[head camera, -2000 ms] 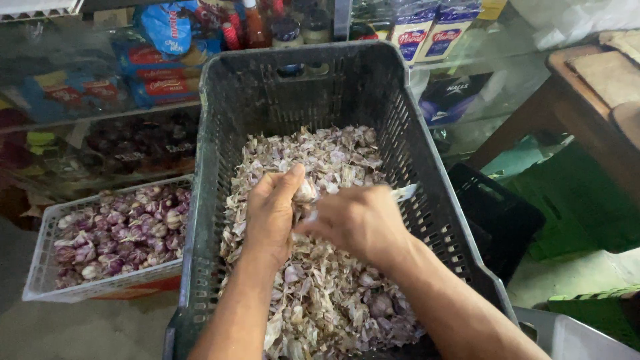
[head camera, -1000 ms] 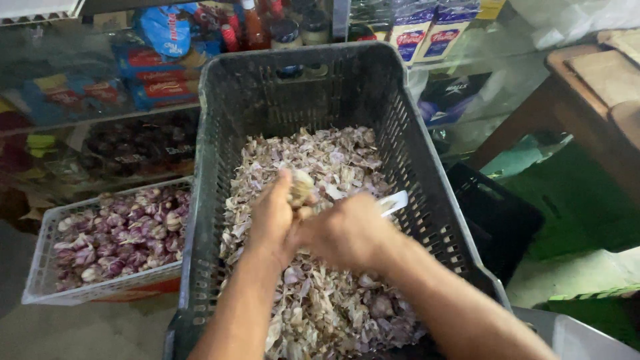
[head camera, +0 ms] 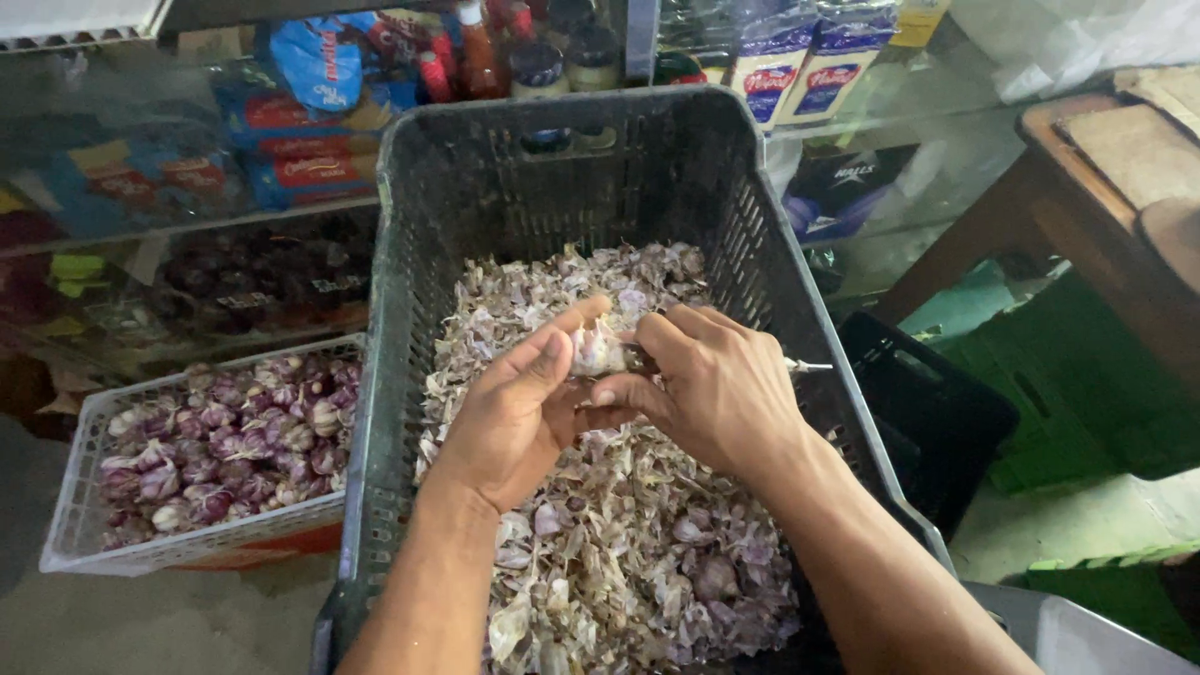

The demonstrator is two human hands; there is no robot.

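Note:
Above a black plastic crate [head camera: 398, 309], my left hand [head camera: 520, 403] holds a garlic bulb [head camera: 598, 349] between thumb and fingers. My right hand [head camera: 708, 380] is against the bulb's right side, its fingers curled around a tool that is mostly hidden; a thin pale tip [head camera: 808, 365] sticks out to the right of that hand. Beneath both hands lies a deep layer of dry garlic skins [head camera: 600, 525], with a garlic bulb [head camera: 715, 578] among them at the lower right.
A white plastic basket [head camera: 80, 487] of purple garlic bulbs stands left of the crate. Behind are glass shelves with packaged goods [head camera: 314, 159] and sauce bottles [head camera: 480, 56]. At the right are a wooden stool [head camera: 1059, 178], a black crate [head camera: 923, 412] and green crates [head camera: 1078, 394].
The white blade-like part seen right of my right hand one second ago now shows only as a thin tip. My left hand has opened out somewhat around the bulb.

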